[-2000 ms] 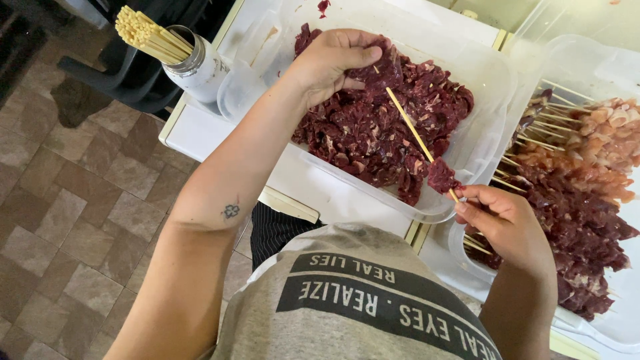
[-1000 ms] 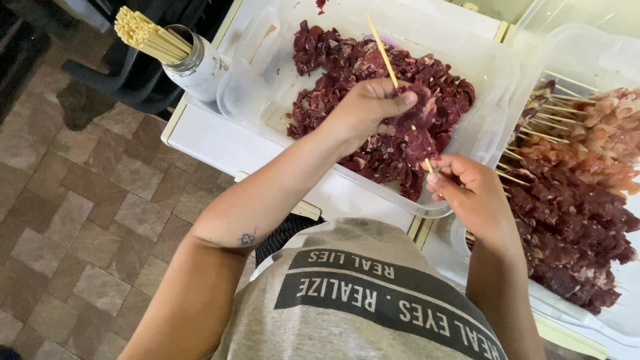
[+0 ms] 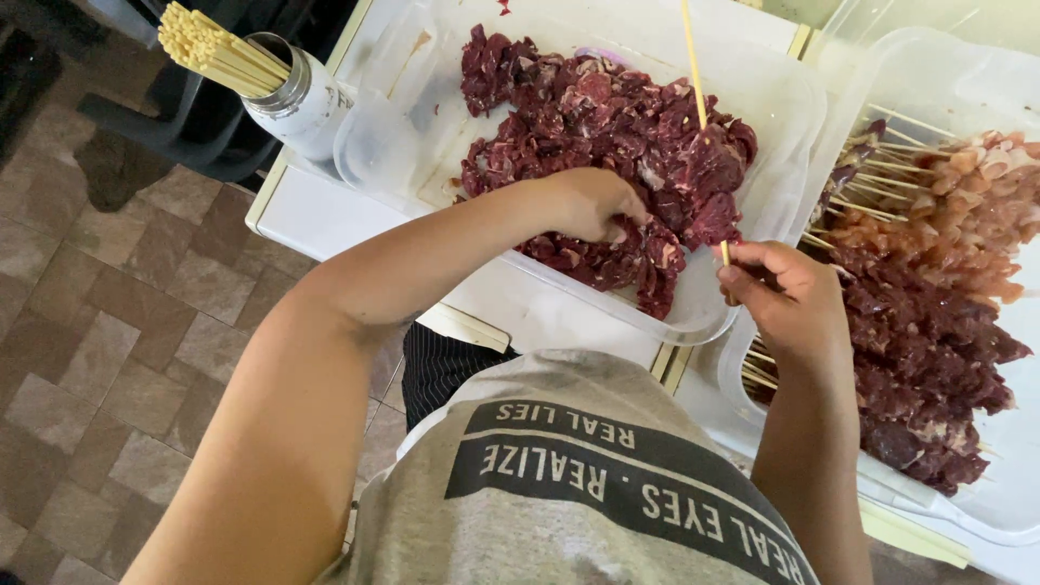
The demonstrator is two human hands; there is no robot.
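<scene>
Between the thumb and fingers of my right hand (image 3: 784, 292) is the lower end of a wooden skewer (image 3: 693, 65), which points up and slightly left over the tub. Pieces of dark red raw meat (image 3: 715, 175) are threaded on it just above the fingers. My left hand (image 3: 597, 207) reaches into the pile of cut raw meat (image 3: 569, 114) in a clear plastic tub (image 3: 784, 179). Its fingers curl at the meat, with the fingertips partly hidden, so whether they grip a piece is unclear.
On the right, another plastic tub (image 3: 910, 61) holds many loaded skewers of dark red meat (image 3: 918, 366) and paler meat (image 3: 975, 211). A white jar (image 3: 305, 110) of bare wooden skewers (image 3: 219, 53) stands at the left tub's corner. A dark chair (image 3: 187, 122) is beyond the table's left edge.
My left hand has left the skewer and moved down into the meat pile. More meat is on the skewer than two seconds ago. My right hand still holds its lower end.
</scene>
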